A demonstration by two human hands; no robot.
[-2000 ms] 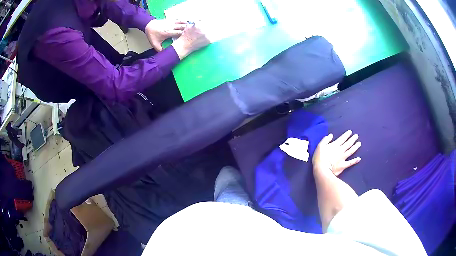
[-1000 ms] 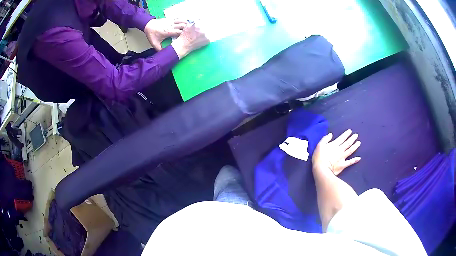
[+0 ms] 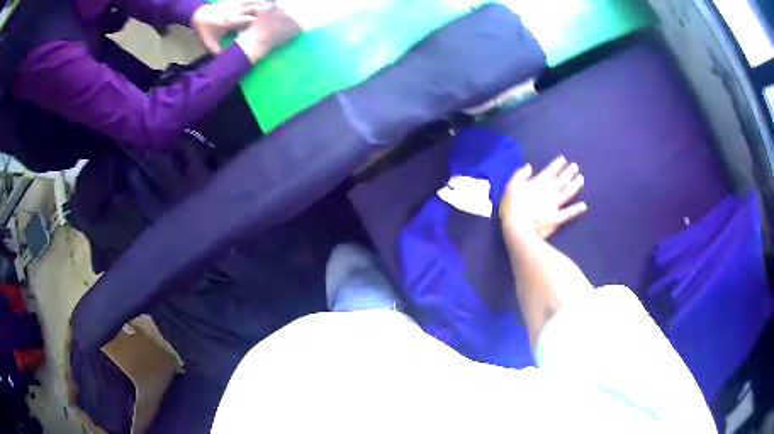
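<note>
My left hand (image 3: 541, 201) lies flat, palm down, with its fingers spread. It rests beside the bunched blue cloth (image 3: 441, 271), on the dark padded table (image 3: 615, 127), and holds nothing. A white paper label (image 3: 468, 196) lies on the cloth just left of my hand. The blue cloth curves around a dark patch and runs down to my white clothing, which hides its lower end. My right hand is out of the picture.
Folded blue cloth (image 3: 709, 292) lies at the right. A long dark cloth-covered roll (image 3: 280, 178) crosses diagonally at the left. Beyond it, a person in purple sleeves (image 3: 127, 97) has both hands at a green-topped table (image 3: 293, 85). An open cardboard box (image 3: 144, 364) stands at lower left.
The view has shifted, so most of the scene sits higher and further left in the picture. My left hand keeps its place beside the cloth and label.
</note>
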